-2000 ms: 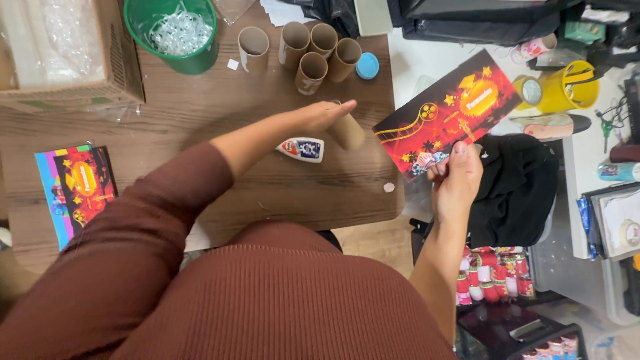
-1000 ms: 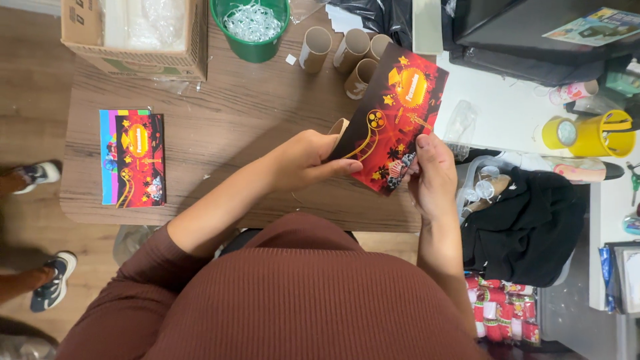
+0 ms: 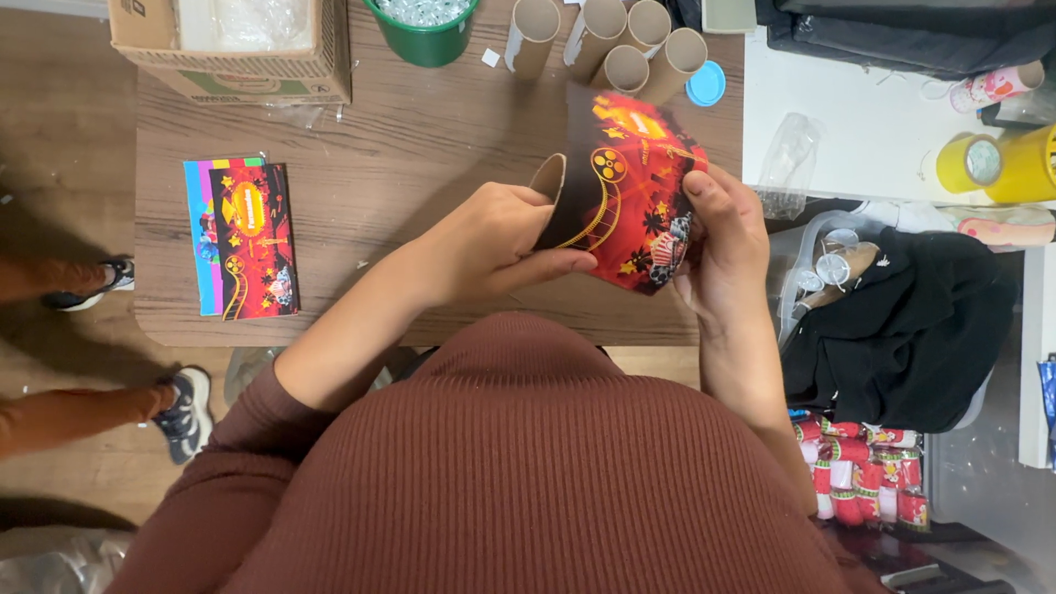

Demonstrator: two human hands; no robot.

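My left hand [image 3: 516, 235] holds a brown cardboard tube [image 3: 548, 175], with its fingers at the tube's open end and its thumb on the lower edge of a printed red and black paper sheet [image 3: 631, 202]. The sheet bends around the tube. On the sheet's right edge, my right hand [image 3: 726, 231] grips with the thumb in front; its other fingers are mostly hidden. Several more cardboard tubes [image 3: 532, 37] stand upright at the table's far side. Other printed sheets [image 3: 253, 239] lie stacked at the left.
A cardboard box [image 3: 330, 62] and a green bucket of shredded filler [image 3: 427, 37] stand at the back. Near the tubes lies a blue lid [image 3: 705, 83]. Black cloth [image 3: 907, 322] fills a plastic bin at right. Another person's legs and shoes [image 3: 186, 417] show at left.
The sheet, held flat and apart from the tube two seconds ago, is now against it and curved. Both hands have come together. The glue bottle seen on the table earlier is out of sight.
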